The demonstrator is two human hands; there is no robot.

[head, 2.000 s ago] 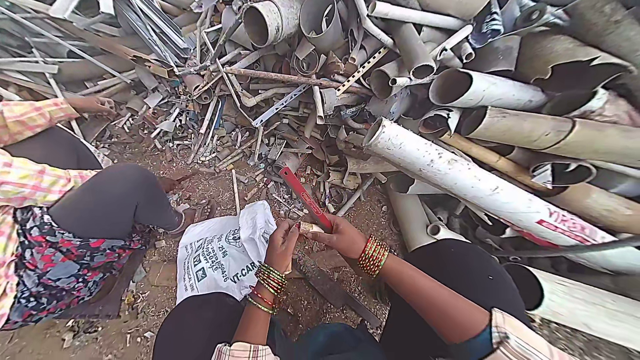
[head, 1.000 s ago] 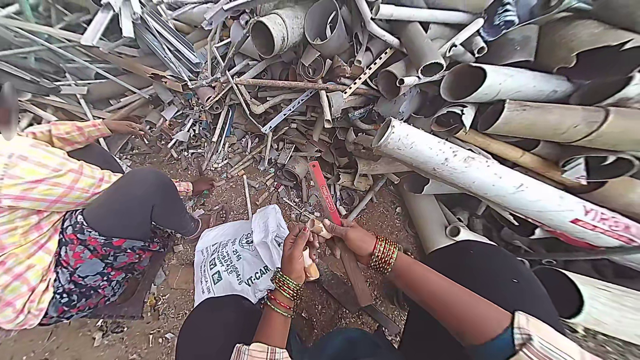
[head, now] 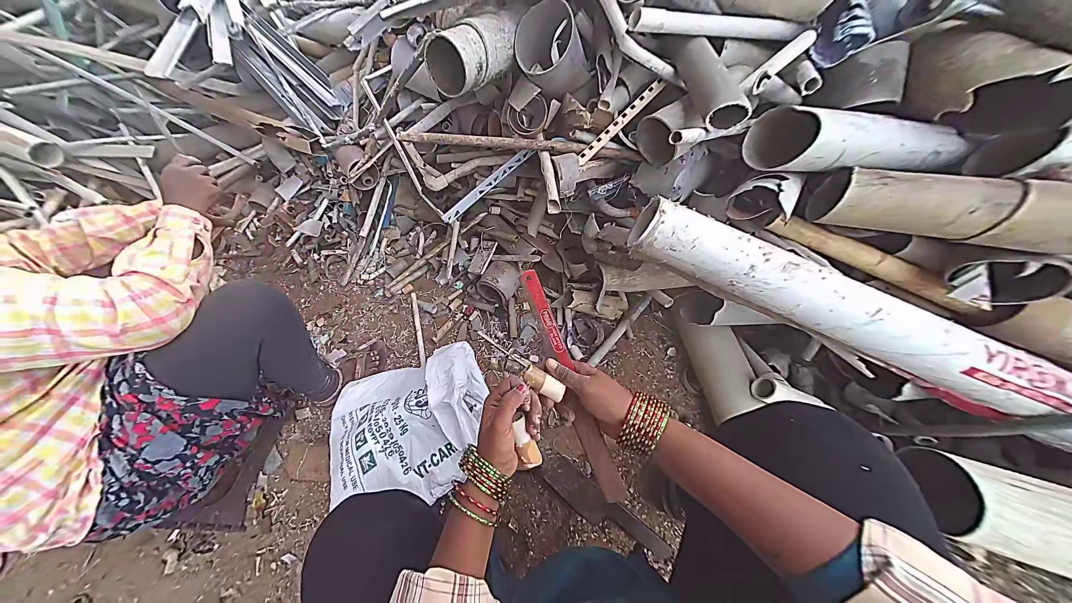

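My right hand (head: pixel 590 395) is shut on a red flat tool handle (head: pixel 546 320), which points up and away from me. Between its thumb and fingers and my left hand is a short cream-and-tan cylindrical piece (head: pixel 544 383), with thin metal prongs at its far end. My left hand (head: pixel 511 423) is closed around a similar white-and-tan piece (head: pixel 526 450), close beside my right hand. Below my right hand slants a brown flat bar (head: pixel 600 459); whether it joins the red handle is hidden. A white printed sack (head: pixel 394 427) lies left of my left hand.
Scrap pipes and strips are heaped ahead. A long white pipe (head: pixel 821 310) slants down at the right, near my right knee. Another person (head: pixel 92 310) sits at the left, one hand at the scrap. A dark flat metal piece (head: pixel 641 532) lies between my legs.
Against one second ago, the other person's near arm has drawn back from the ground beside the foot. Both my hands stay close together, with the red handle still in the right.
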